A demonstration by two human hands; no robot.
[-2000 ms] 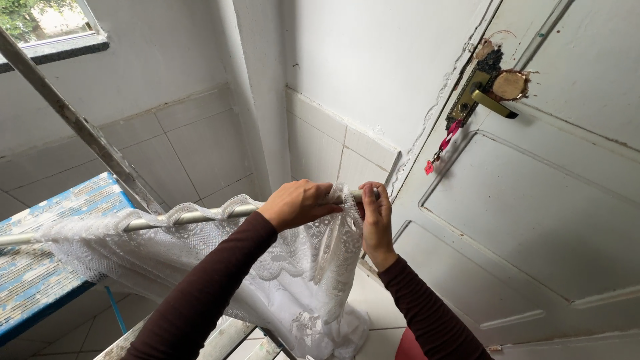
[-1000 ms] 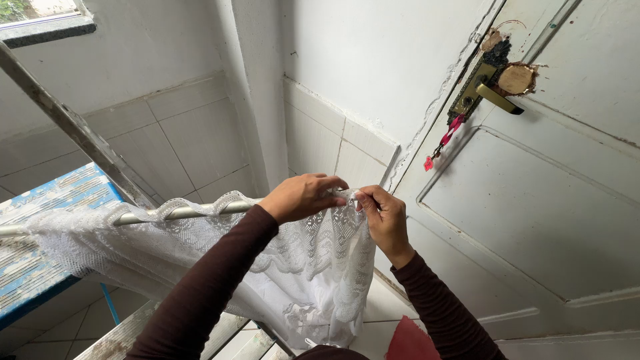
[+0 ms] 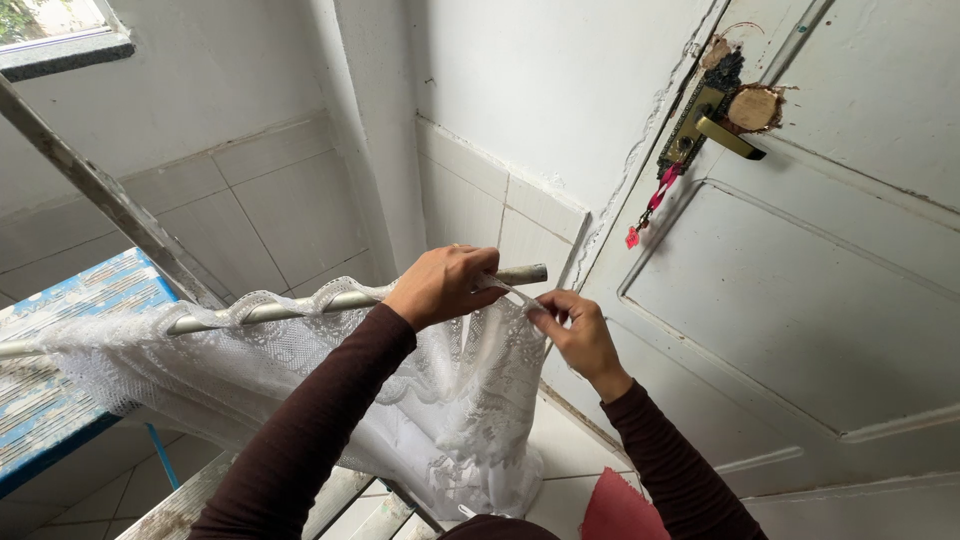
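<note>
A white lace curtain (image 3: 480,375) is threaded in waves along a pale metal rod (image 3: 277,311) and hangs in folds below it. My left hand (image 3: 446,285) closes around the rod near its right end, pinching the curtain's top edge with thumb and fingers. Just right of the bare rod tip and a little lower, my right hand (image 3: 581,334) pinches the scalloped border, which is stretched between both hands. The part of the rod under my left hand is hidden.
A panelled white door (image 3: 787,285) with a brass handle (image 3: 727,135) and a key on a pink ribbon (image 3: 664,191) stands at right. A worn blue and white wooden surface (image 3: 45,420) is at left, beside a slanting bar (image 3: 97,180). Red cloth (image 3: 619,506) shows below.
The rod's end now shows bare beyond my left hand, where one second ago it was covered. The curtain's edge is now stretched between my hands.
</note>
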